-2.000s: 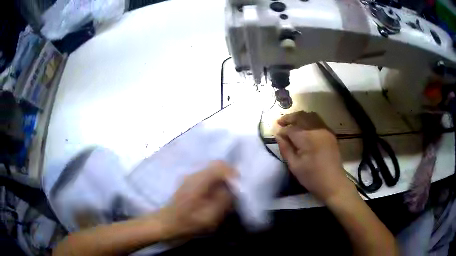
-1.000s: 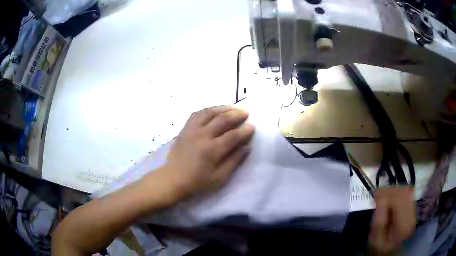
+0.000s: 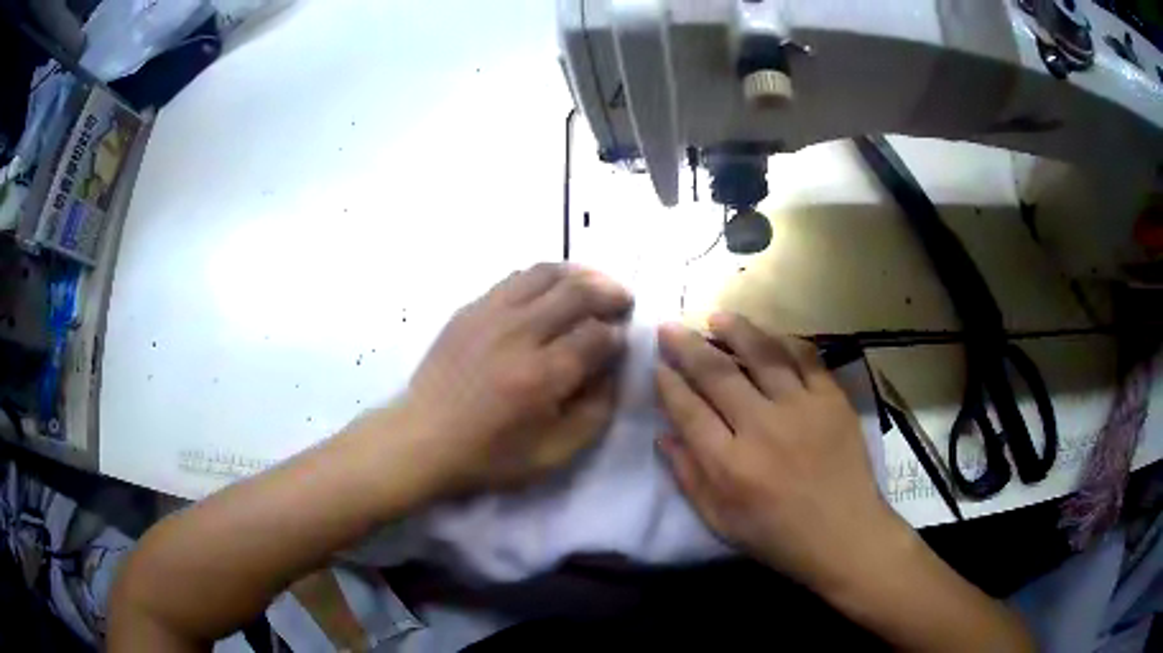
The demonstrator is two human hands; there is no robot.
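Note:
The pale panel (image 3: 574, 517) lies on the machine table in front of the needle area and hangs over the front edge. My left hand (image 3: 523, 370) lies on its left part, fingertips near the needle area, fingers bent. My right hand (image 3: 765, 434) lies flat on its right part, fingers pointing toward the needle. The white sewing machine (image 3: 867, 77) stands above; glare hides the presser foot and the cloth's far end. A thin dark thread curves beside the round metal part.
Black shears (image 3: 995, 383) lie right of my right hand. A narrow pointed tool (image 3: 912, 427) lies beside them. A pinkish thread bundle (image 3: 1110, 466) hangs at the right. A box (image 3: 87, 179) and blue items stand at the left edge. Dark specks dot the white table (image 3: 281, 230).
My right hand has moved from near the shears onto the cloth beside my left hand. The cloth's right part is now mostly covered. My left hand stays on the cloth. The camera view has shifted slightly.

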